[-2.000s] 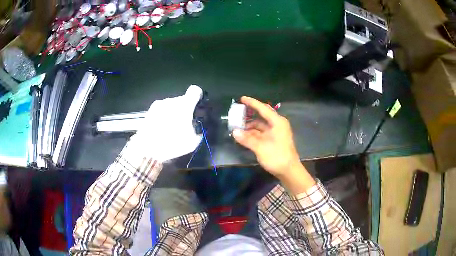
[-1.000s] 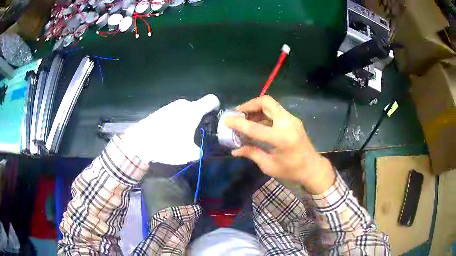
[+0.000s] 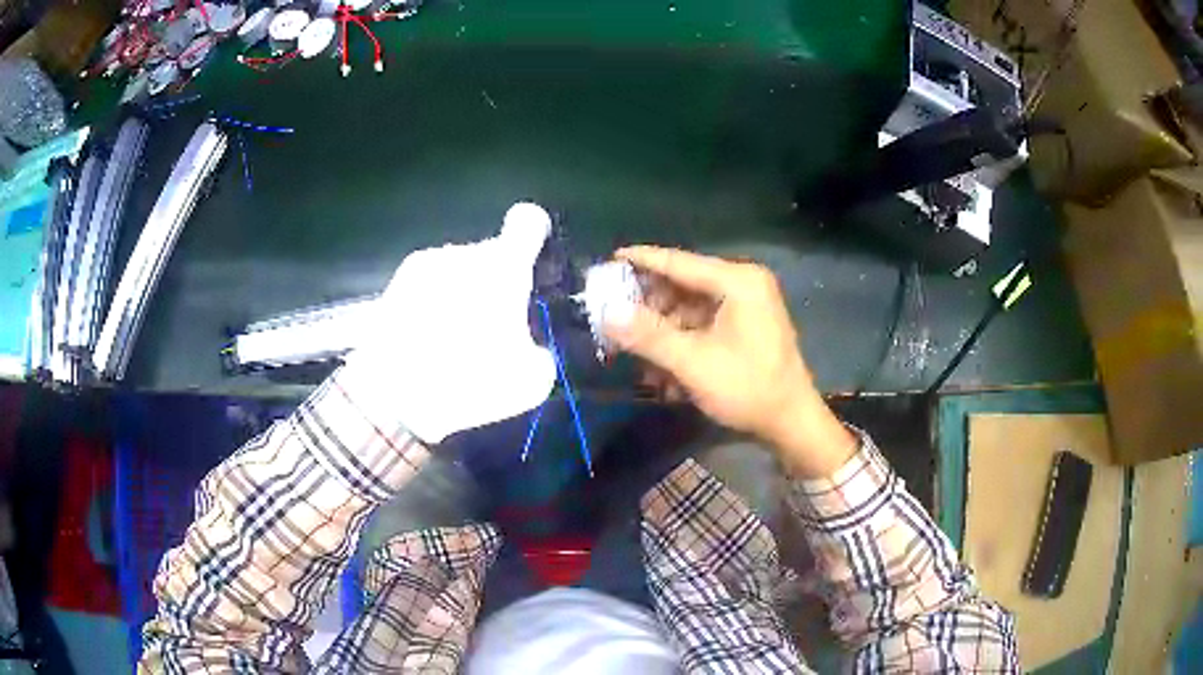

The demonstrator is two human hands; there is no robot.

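My left hand (image 3: 455, 330), in a white glove, is closed around a silver-white metal channel (image 3: 297, 334) whose far end sticks out to the left. A dark end fitting (image 3: 554, 264) shows at the glove's right side, with blue wires (image 3: 567, 376) hanging from it. My bare right hand (image 3: 726, 336) holds a silver-white disc motor (image 3: 614, 306) between thumb and fingers. The motor is just right of the fitting, with a small gap between them. Its red leads are hidden from view.
Several metal channels (image 3: 165, 244) lie at the left. A pile of motors with red leads (image 3: 286, 27) is at the far left. At the right are a black screwdriver (image 3: 943, 148), a metal box (image 3: 963, 59), a brown cardboard box (image 3: 1135, 264) and a black phone (image 3: 1058, 524).
A second ago the motor was against the fitting; now it is slightly apart and turned. The red lead with its white plug no longer shows. The gloved hand has shifted slightly left.
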